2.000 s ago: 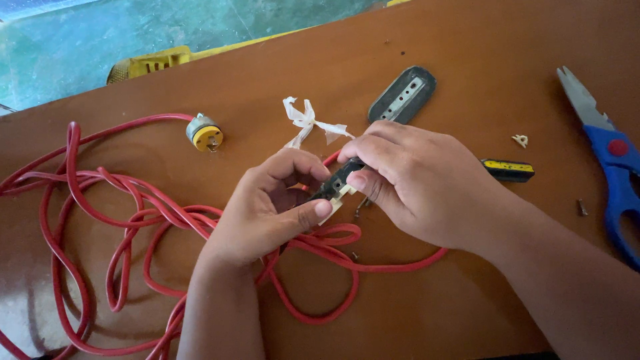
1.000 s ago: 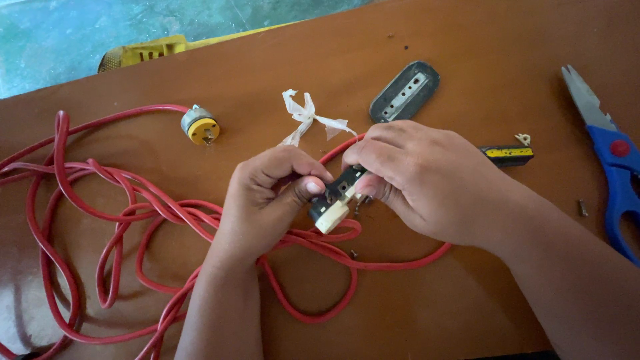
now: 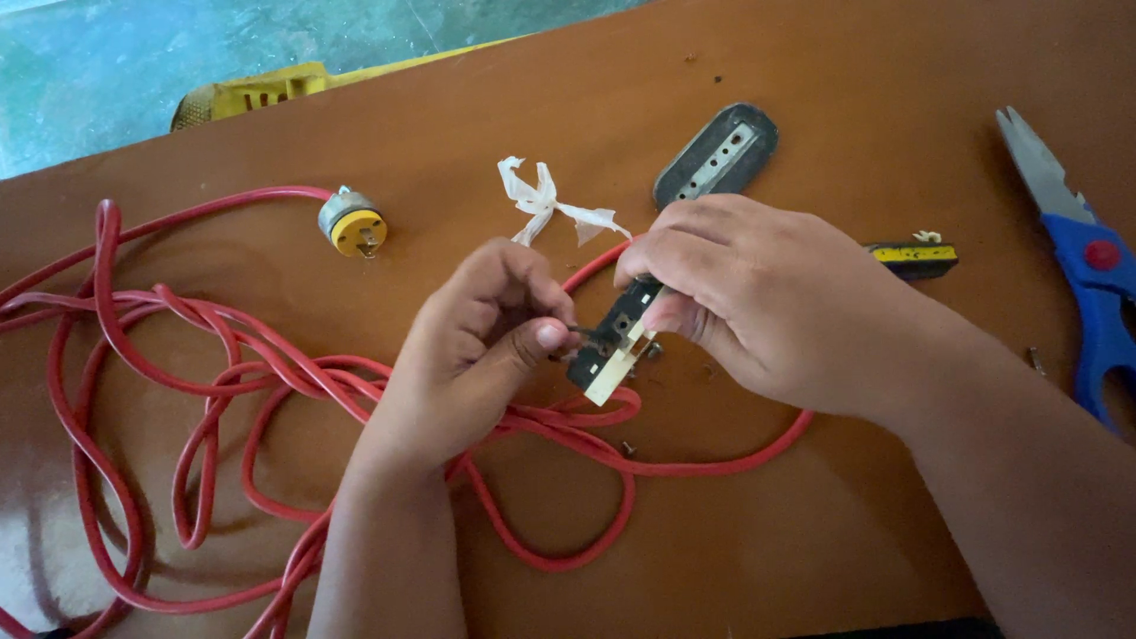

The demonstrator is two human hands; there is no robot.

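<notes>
My right hand (image 3: 763,293) grips the upper end of a black and cream electrical outlet body (image 3: 612,342), which slants over the table. At its lower left side, the thumb and fingers of my left hand (image 3: 488,355) pinch a small dark piece, perhaps a wire end or metal strip; its exact kind cannot be told. Red electrical cord (image 3: 710,467) passes beneath both hands and lies in loose loops at the left. A yellow and grey plug (image 3: 355,222) is on one end of the cord. Behind my right hand lies an oval black outlet cover (image 3: 719,155).
A torn white plastic strip (image 3: 541,200) lies beyond my hands. Blue-handled scissors (image 3: 1078,257) are at the right, near a black and yellow tool or handle (image 3: 914,257). Small screws (image 3: 628,448) lie about. A yellow object (image 3: 266,89) stands past the table's far edge.
My left fingers have shifted from the outlet body to the small dark piece at its side. The outlet body has turned in my right hand and its black face shows more.
</notes>
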